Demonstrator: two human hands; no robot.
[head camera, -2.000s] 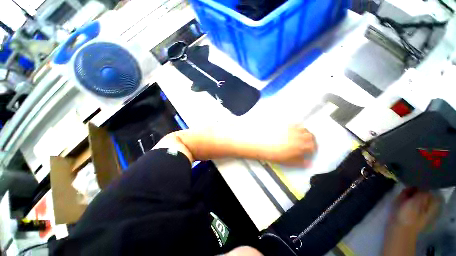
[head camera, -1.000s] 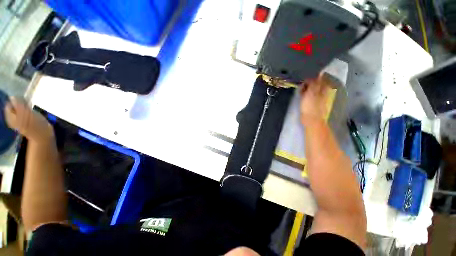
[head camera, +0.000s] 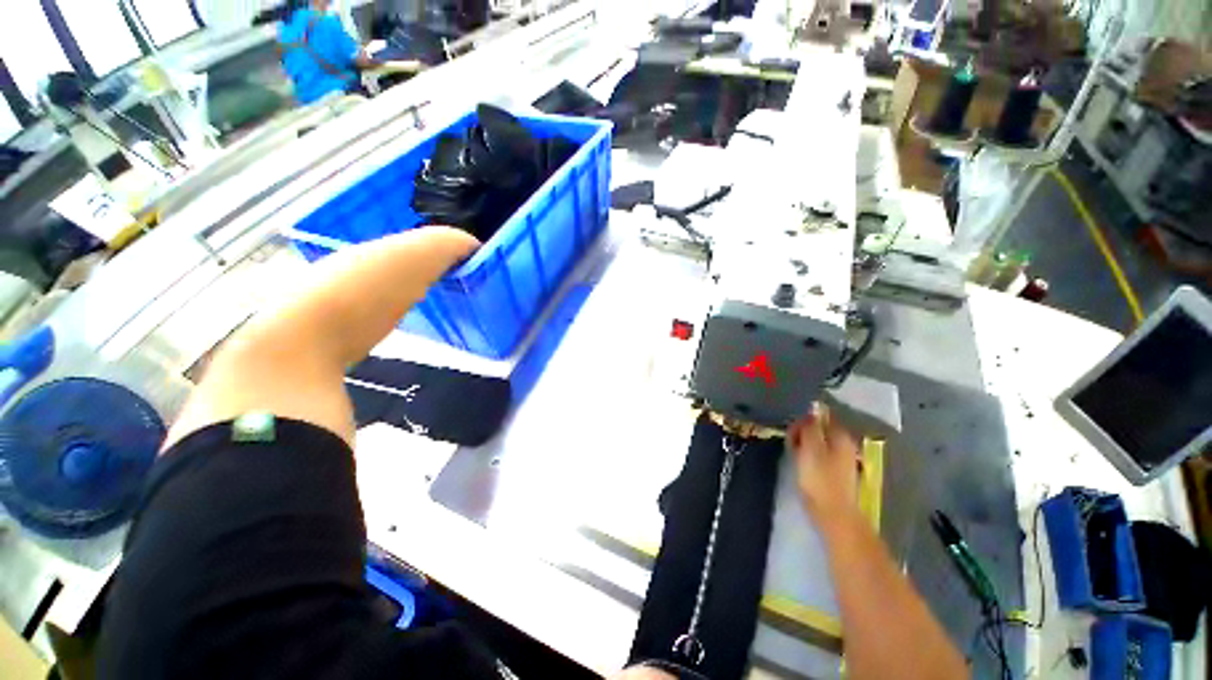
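Observation:
A black fabric band (head camera: 678, 558) with a silver chain-like trim and rings lies under the dark grey machine head (head camera: 771, 368), its upper end at the needle area. My right hand (head camera: 825, 452) is at the head's lower right corner, beside the band over the pale template plate (head camera: 806, 551); its fingertips are partly hidden and its grip is unclear. My left forearm reaches over the near rim of the large blue bin (head camera: 534, 272), which holds black pieces (head camera: 481, 173). My left hand is hidden at the bin.
Another black piece (head camera: 465, 405) lies left, partly behind my left arm. A blue fan (head camera: 80, 458) stands far left. Green-handled snips (head camera: 966, 565), small blue boxes (head camera: 1093, 545) and a tablet (head camera: 1146, 385) are at right. A person in blue (head camera: 316, 56) is in the background.
My left hand has moved from the far left up to the blue bin. My right hand stays beside the machine head. The view has tilted up, showing more of the machine and bin.

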